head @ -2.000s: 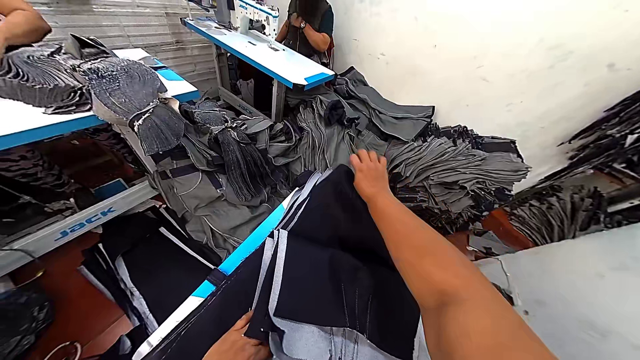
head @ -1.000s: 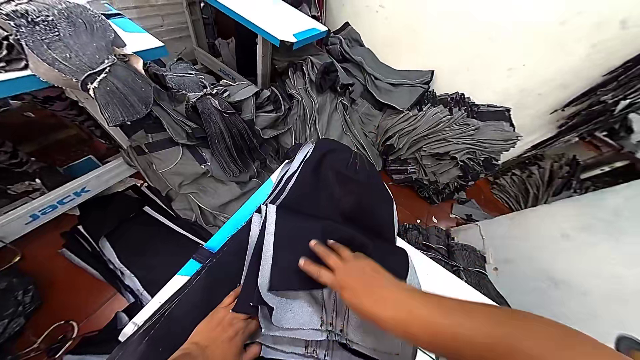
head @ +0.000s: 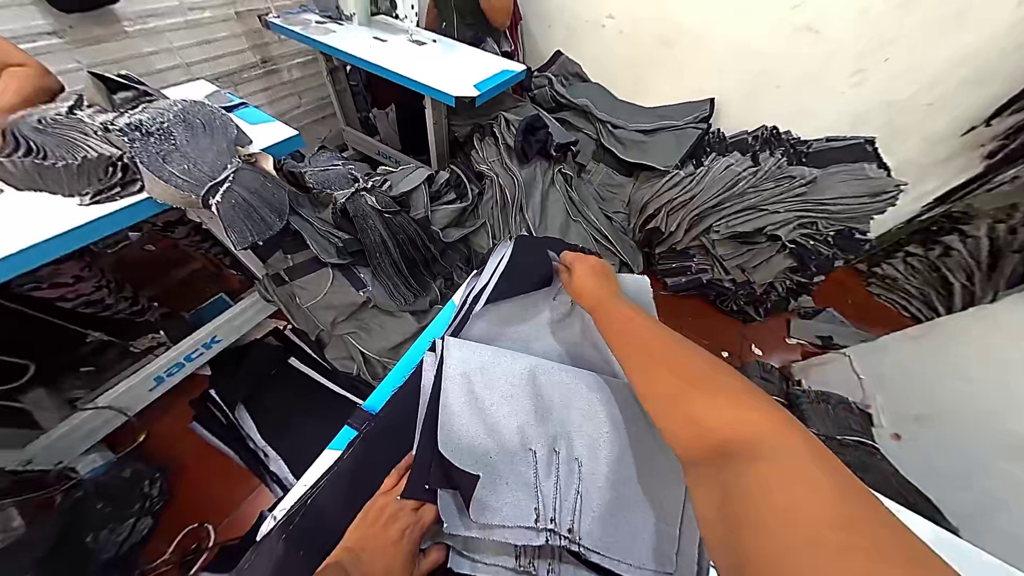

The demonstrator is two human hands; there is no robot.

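Observation:
A stack of dark denim pieces (head: 560, 448) lies on a white, blue-edged table, its upper layers showing the pale grey reverse with several stitched lines. My right hand (head: 588, 280) reaches to the far end of the stack and pinches the edge of a dark piece between thumb and fingers. My left hand (head: 392, 524) rests at the near left side, its fingers on the layers' edge beside a folded dark corner; the frame does not settle whether it grips them.
Heaps of grey fabric pieces (head: 760, 200) lie beyond the table by the wall. Tied bundles (head: 192, 160) sit on a table at left, near another person's arm. A sewing table (head: 400, 56) stands behind, with a person there. Dark pieces (head: 272, 400) hang or lie below left.
My right hand has moved from over the middle of the stack to its far end. The top now shows pale grey where dark cloth lay. The left hand stays near the left edge.

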